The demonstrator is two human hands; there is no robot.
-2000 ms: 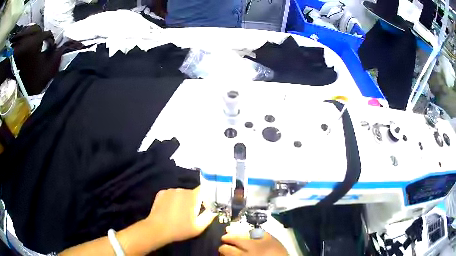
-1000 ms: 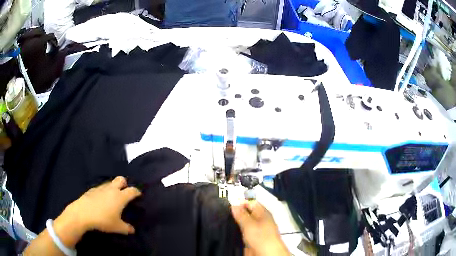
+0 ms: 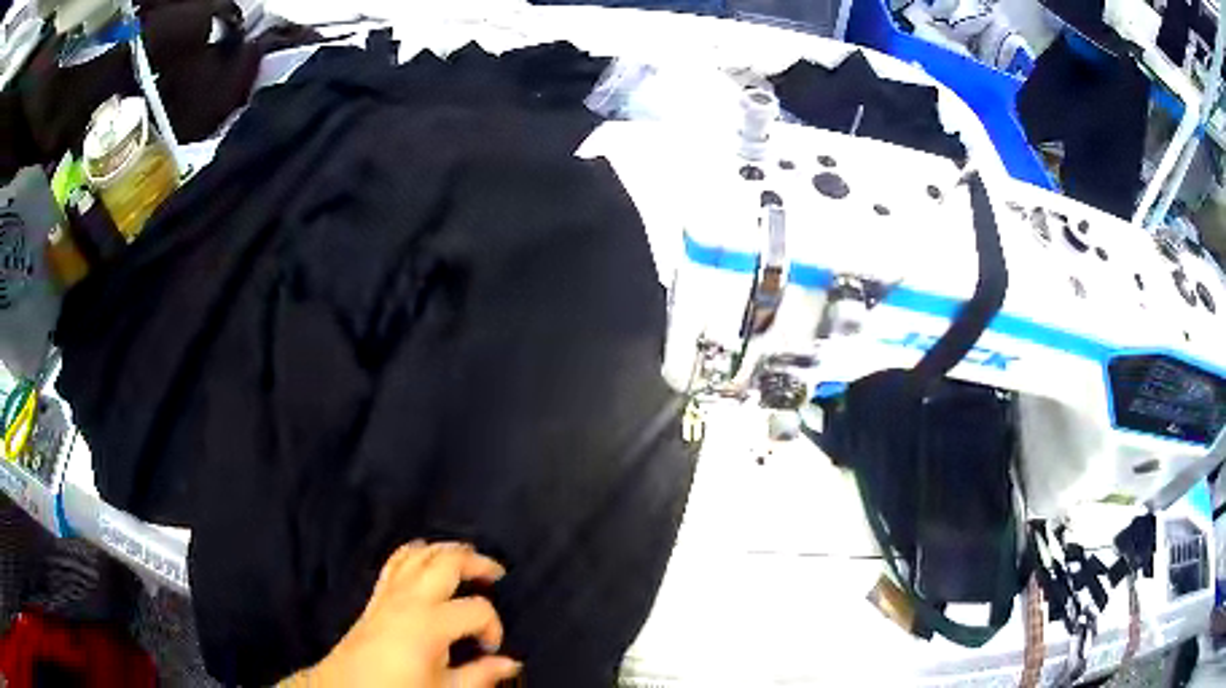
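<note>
The black garment body [image 3: 444, 309] lies spread over the table left of the needle, with folds at its middle. Its right edge runs down from the presser foot [image 3: 697, 419] toward the near edge. My left hand [image 3: 437, 621] rests on the cloth near the bottom of the view, fingers spread and slightly bent; whether it pinches cloth cannot be told. My right hand is not in view. The white sewing machine head [image 3: 807, 303] with its blue stripe stands right of the cloth.
A black strap [image 3: 975, 269] hangs over the machine arm, with a black pouch [image 3: 934, 491] below. Fabric scraps [image 3: 1096, 571] lie at the right. A blue crate [image 3: 948, 88] stands behind. A yellowish cone [image 3: 128, 182] is at the left. Red shows below the table at lower left.
The view has shifted left and down. The black cloth now lies spread out flatter, covering the area left of the needle. My right hand has left the needle area and the picture.
</note>
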